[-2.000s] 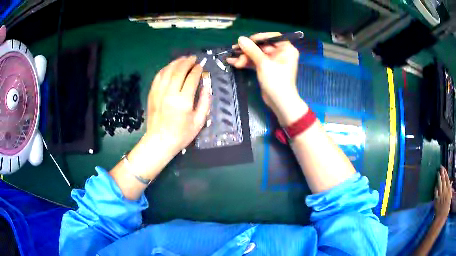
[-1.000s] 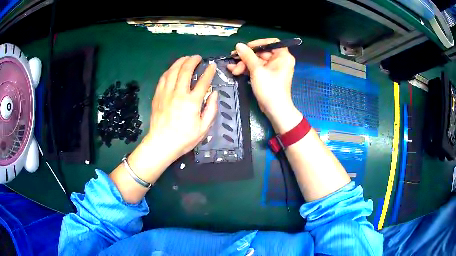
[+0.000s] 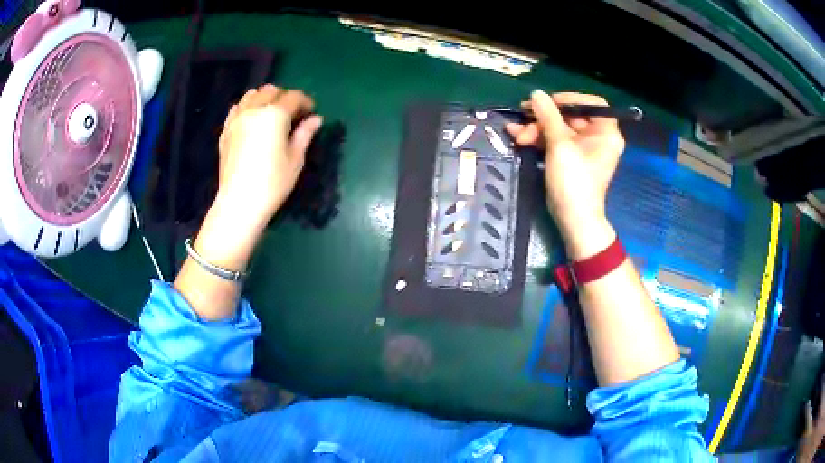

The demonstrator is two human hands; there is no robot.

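Observation:
The dark grey phone frame [image 3: 472,217] lies on the black work pad [image 3: 412,217]. It shows two rows of slanted ovals, a yellow-orange strip [image 3: 467,172] and two white slanted strips at its far end. My right hand [image 3: 574,145] holds the black tweezers [image 3: 597,111], their tip over the frame's far end. My left hand [image 3: 262,154] is off the frame, at the heap of small black parts [image 3: 324,181]. Its fingers are curled, and I cannot tell whether they hold a part.
A pink-and-white fan [image 3: 77,127] stands at left. A dark mat [image 3: 203,136] lies behind my left hand. Blue-edged sheets [image 3: 669,208] lie on the green mat [image 3: 326,298] at right, beside yellow tape [image 3: 755,335]. A person's hand [image 3: 810,434] shows at lower right.
My left hand has left the frame and moved left to the black parts. The full frame is now uncovered. My right hand stays at the frame's far end with the tweezers. The view has shifted left.

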